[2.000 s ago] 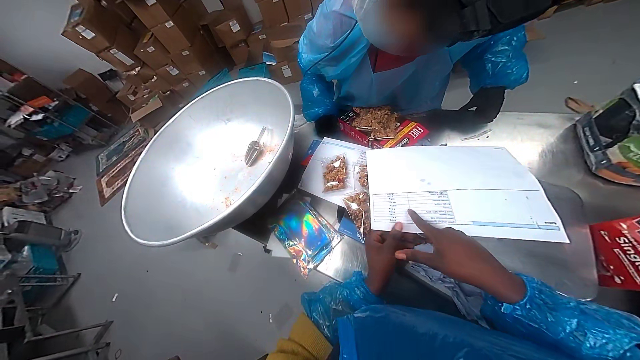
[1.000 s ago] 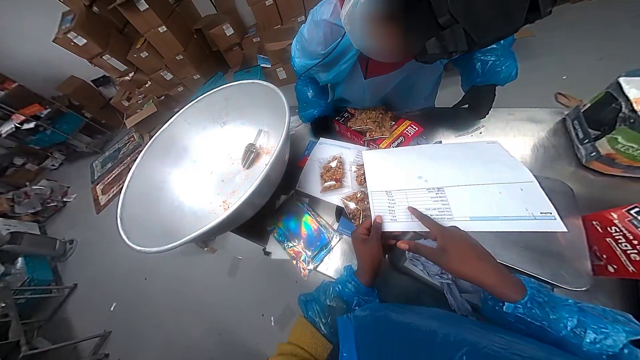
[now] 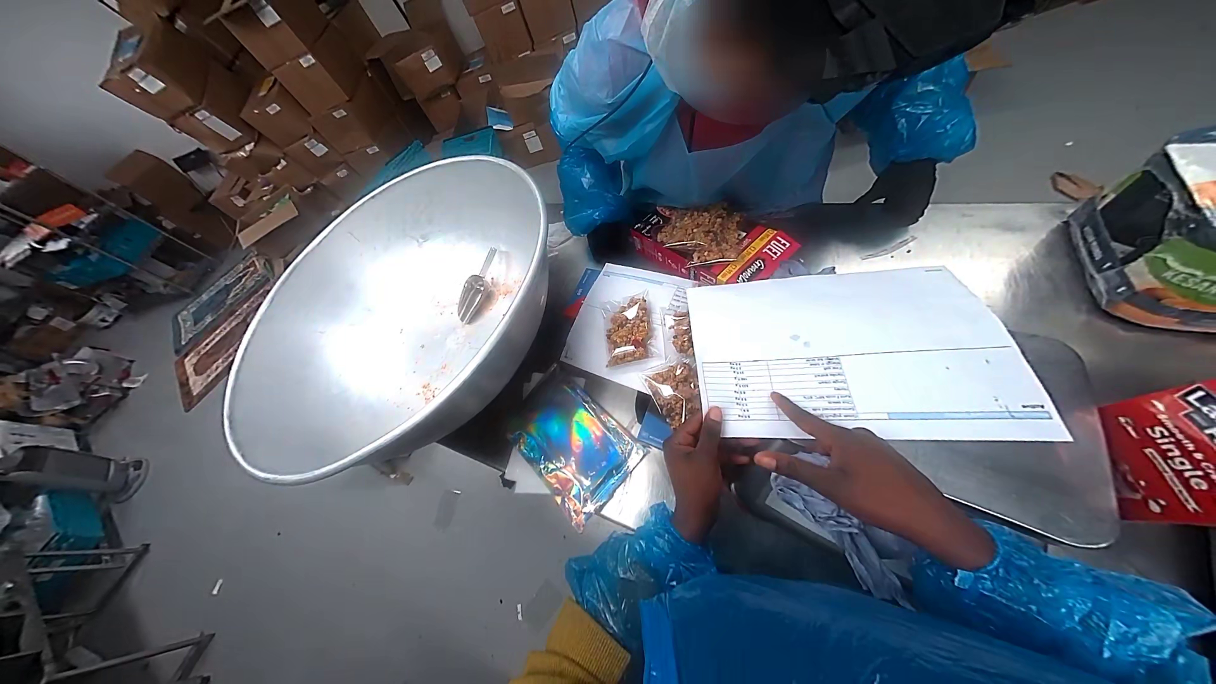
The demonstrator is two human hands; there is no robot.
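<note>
My left hand grips the lower left corner of a printed paper sheet, thumb on top. My right hand has its index finger extended onto the printed table on the sheet and holds nothing. Left of the sheet, small clear bags of granola lie on another paper, one partly hidden by the sheet. Beyond them sits an opened red box with granola on it. A shiny holographic pouch lies left of my left hand. A crumpled grey cloth is under my right forearm.
A large tilted metal bowl holding a metal scoop stands at left. A person in a blue gown faces me across the steel table. A red package and a black-and-green bag lie at right. Cardboard boxes are stacked behind.
My left hand has shifted from beside my right fingers to the sheet's lower left corner. My right index finger stays on the printed table.
</note>
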